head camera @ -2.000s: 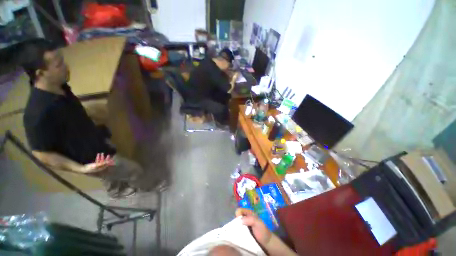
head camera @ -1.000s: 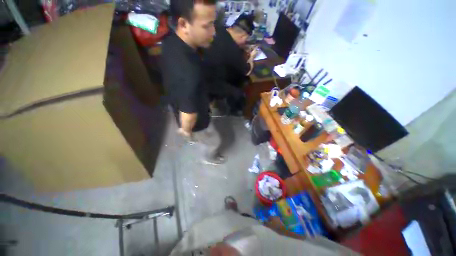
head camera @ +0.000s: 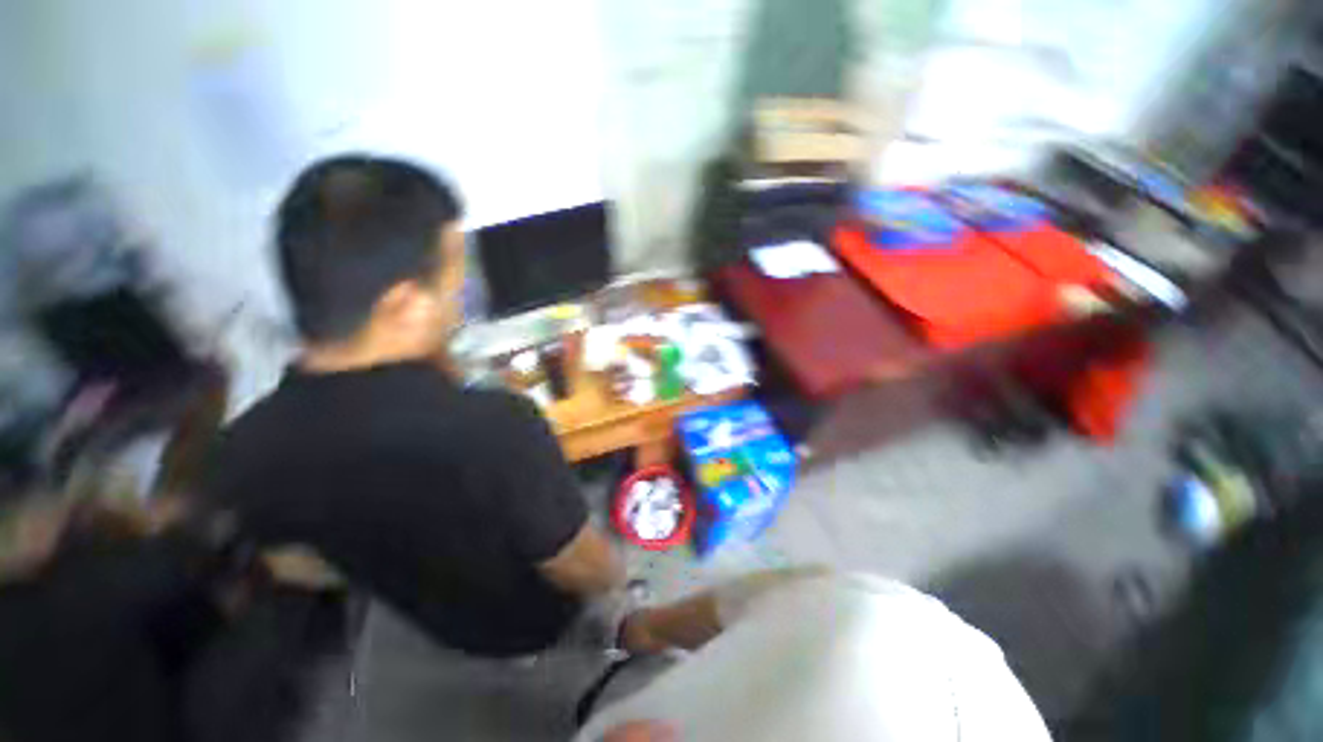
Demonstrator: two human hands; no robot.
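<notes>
The view is blurred. A bare forearm comes out of my white sleeve at the bottom centre, with a dark band near the wrist. Its hand is not clear, and I cannot tell which side it belongs to or whether it holds anything. No other hand of mine can be made out. A person in a black shirt [head camera: 414, 478] is close in front on the left, facing away towards a wooden desk [head camera: 602, 420]. A monitor [head camera: 547, 258] and cluttered small items are on that desk.
A blue patterned box [head camera: 737, 471] and a red-rimmed bin [head camera: 654, 507] with white waste are on the floor. A dark red desk [head camera: 820, 326] holds a white sheet [head camera: 794, 260] and red plastic [head camera: 943, 283]. A dark blurred shape is at lower left.
The view has swung right, bringing in the red plastic. The person in black now appears larger and closer, facing away. The large carton has left view.
</notes>
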